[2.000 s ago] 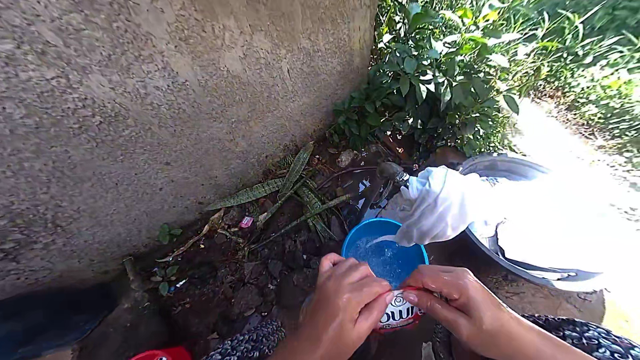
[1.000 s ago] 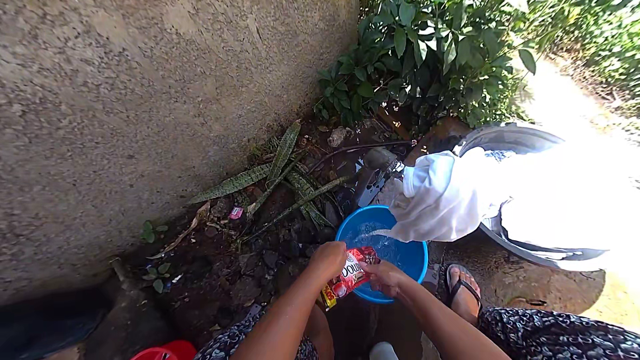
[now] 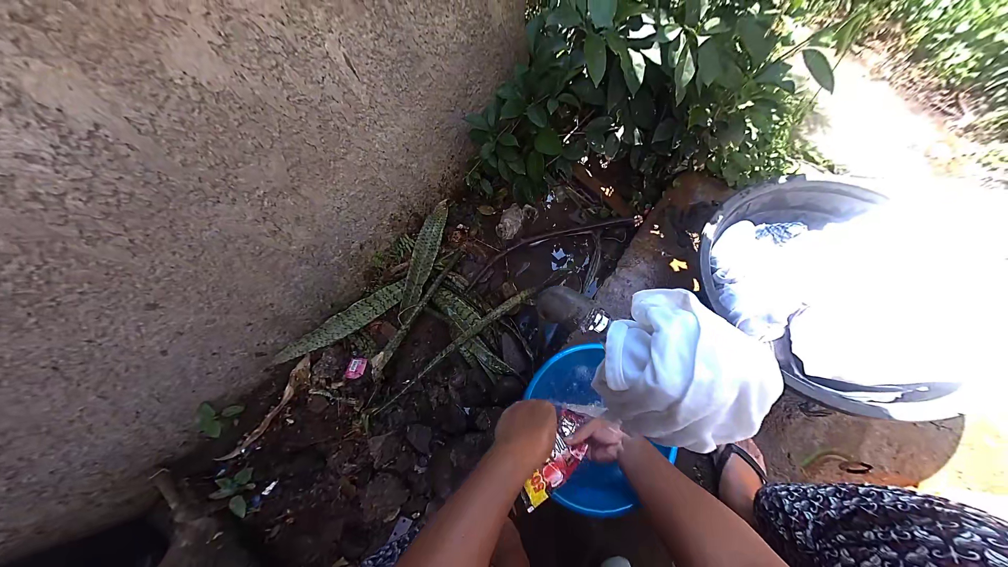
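A red plastic sachet point(image 3: 561, 461) with a yellow corner is held over a blue plastic basin point(image 3: 594, 492) by both hands. My left hand point(image 3: 526, 429) is closed around its left upper side, and my right hand point(image 3: 600, 439) grips its right side. Water shows inside the basin. Just above and to the right hangs a bundled white cloth point(image 3: 685, 370), which covers part of the basin and lies over a tap or pipe end that shows only partly. The opening of the sachet cannot be made out.
A large grey tub point(image 3: 827, 398) with white laundry stands at the right in glaring sun. A rough wall point(image 3: 236, 173) rises on the left. Snake plant leaves point(image 3: 425, 256), stones and a leafy bush point(image 3: 614, 94) lie beyond the basin. A sandalled foot point(image 3: 742, 480) is beside it.
Two seconds ago both hands were at the basin's near rim; now they are over the basin with the sachet. The sachet's red and yellow body now points down toward the lower left.
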